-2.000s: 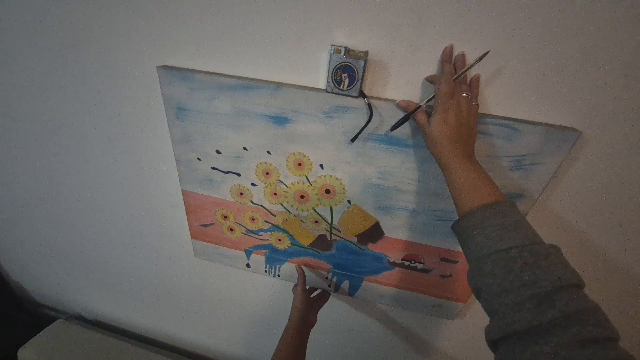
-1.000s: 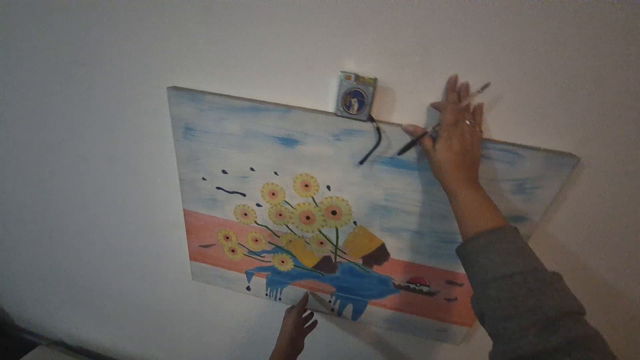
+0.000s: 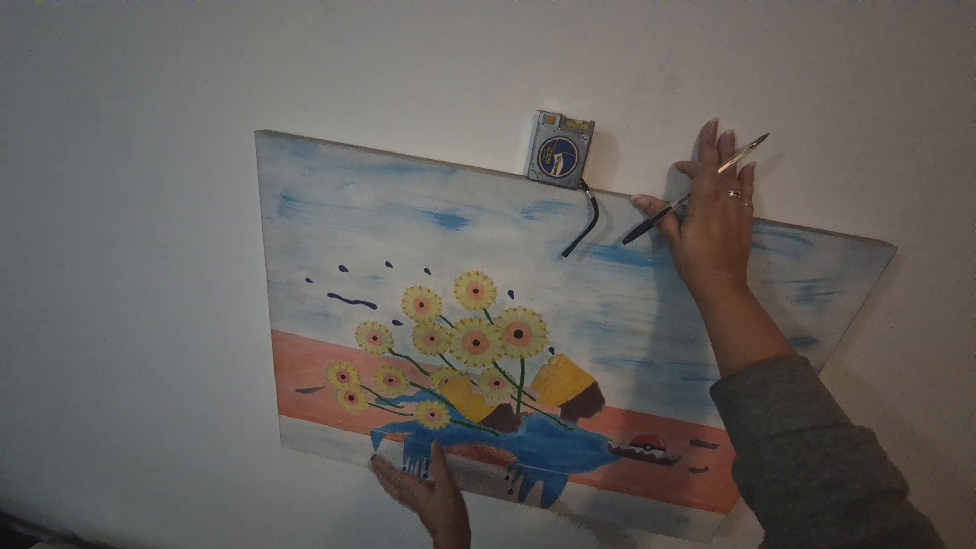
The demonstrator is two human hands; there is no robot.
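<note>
A painted canvas [image 3: 427,206] with yellow flowers, a blue puddle shape and a salmon band lies flat against the white wall. My left hand [image 3: 431,488] is at its lower edge, palm up, thumb and fingers apart against the canvas. At the top edge, my right hand [image 3: 717,221] spreads over the canvas and wall, with a clear-barrelled ballpoint pen [image 3: 671,207] held between thumb and fingers, its black cap end pointing down-left. On the top edge, left of that hand, stands a grey tape measure [image 3: 560,150] with a small level vial and a black wrist strap [image 3: 592,217] hanging over the painting.
White wall [image 3: 137,229] surrounds the canvas. A dark edge [image 3: 30,530] of something unclear shows at the bottom left corner. The grey sleeve [image 3: 816,442] of my right arm covers the canvas's lower right part.
My left hand has shifted left along the canvas's lower edge. The right hand, pen and tape measure keep about the same places on the canvas.
</note>
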